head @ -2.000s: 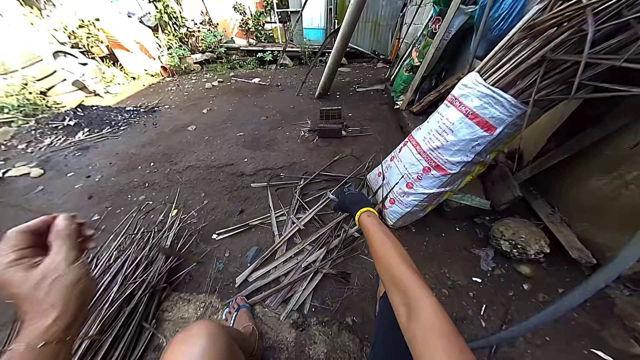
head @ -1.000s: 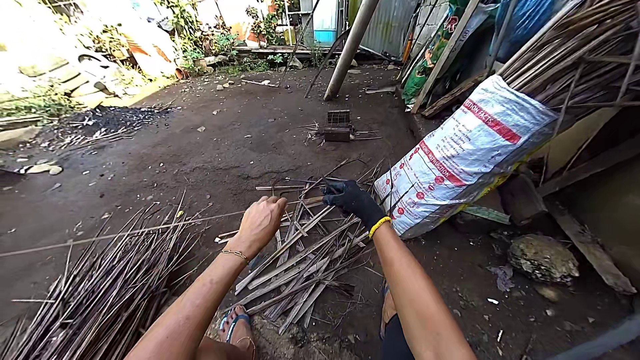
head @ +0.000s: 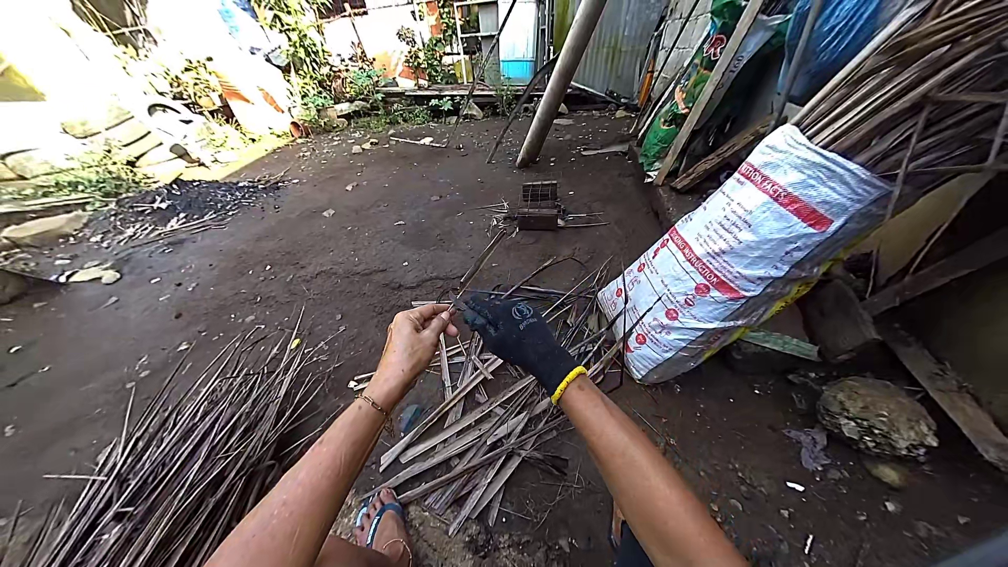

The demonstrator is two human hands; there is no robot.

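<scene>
My bare left hand (head: 416, 344), a thin bracelet at its wrist, pinches the end of a dry brown leaf strip (head: 482, 258) between thumb and fingers. Touching it at the fingertips is my right hand (head: 512, 331), in a black glove with a yellow cuff, closed on the same strip, which sticks up and away from me. Whatever else the glove covers is hidden. Below both hands lies a loose heap of flat dry leaf strips (head: 465, 449) on dark soil. A pile of thinner dark strips or ribs (head: 197, 465) lies at lower left.
A white woven sack (head: 732, 252) with red print leans at the right, before a stack of dry stalks (head: 929, 87). A rock (head: 878, 416) and boards (head: 945, 386) lie near it. Ahead are a small rusty metal block (head: 539, 209) and a slanted pole (head: 563, 83).
One second ago my left hand was drawn back from the glove with a long thin strand trailing left; now both hands meet at the strip, which points upward. That strand is no longer visible.
</scene>
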